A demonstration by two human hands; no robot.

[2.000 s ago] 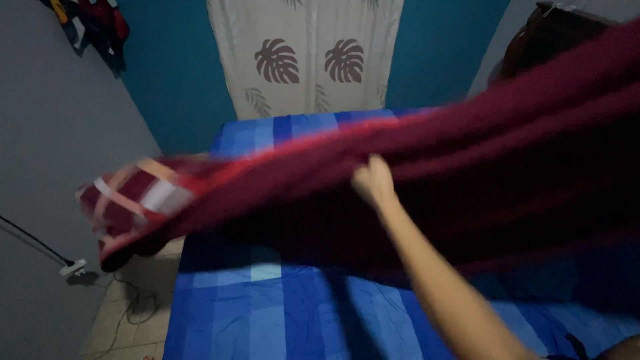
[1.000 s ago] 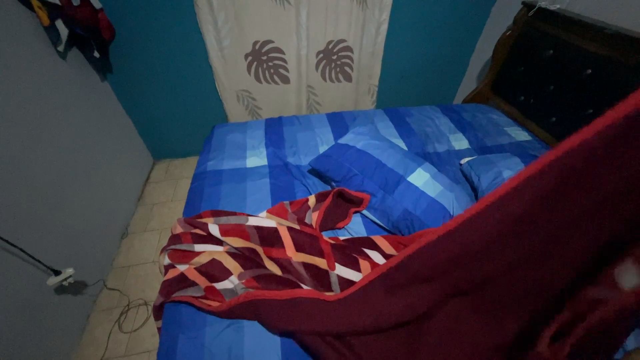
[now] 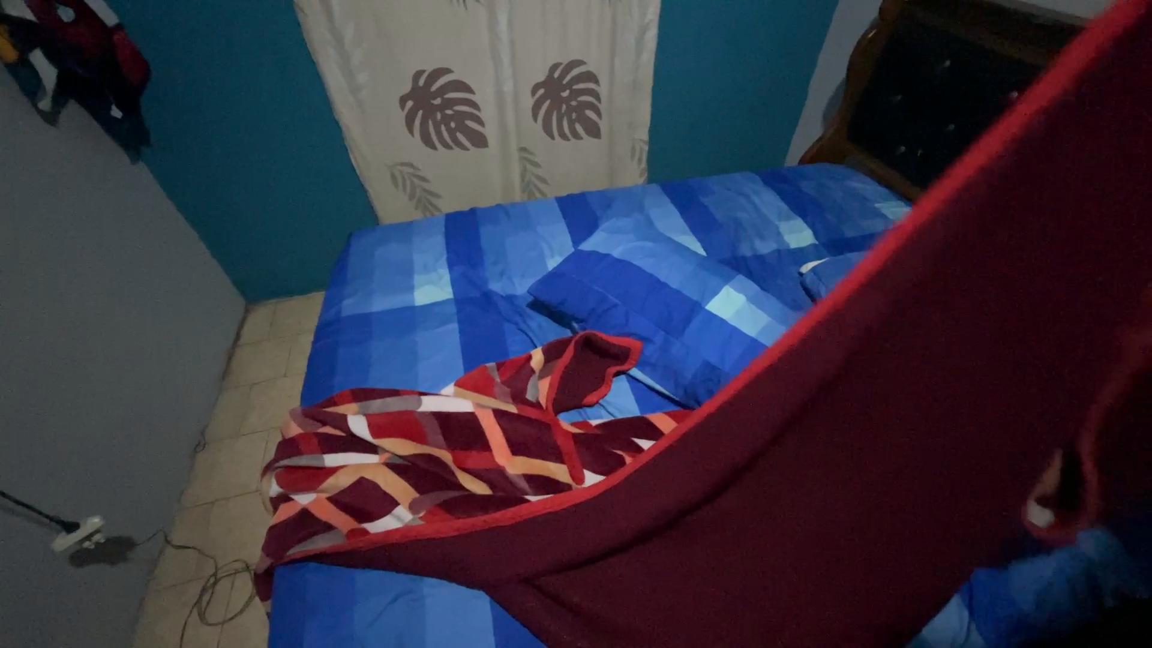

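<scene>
A maroon blanket (image 3: 738,504) with a red edge and a patterned side rises from the bed toward the upper right, its raised part stretched across the right of the view. Its patterned end (image 3: 423,450) lies bunched on the blue checked bedsheet (image 3: 387,315), with one corner folded over. Behind it lies a blue checked pillow (image 3: 657,297), and part of a second pillow (image 3: 832,274) shows by the blanket's edge. Neither of my hands can be made out; what holds the blanket up is outside the view or hidden.
A dark padded headboard with a wooden frame (image 3: 945,90) stands at the back right. A leaf-print curtain (image 3: 504,108) hangs behind the bed. At left are a grey wall, a white power outlet block (image 3: 79,534), and a loose cable (image 3: 211,594) on the tiled floor (image 3: 216,468).
Two seconds ago the blanket was stretched in the air across the bed, with a forearm and hand in front of it. Its patterned end has come down on the bed, and the pillow is uncovered.
</scene>
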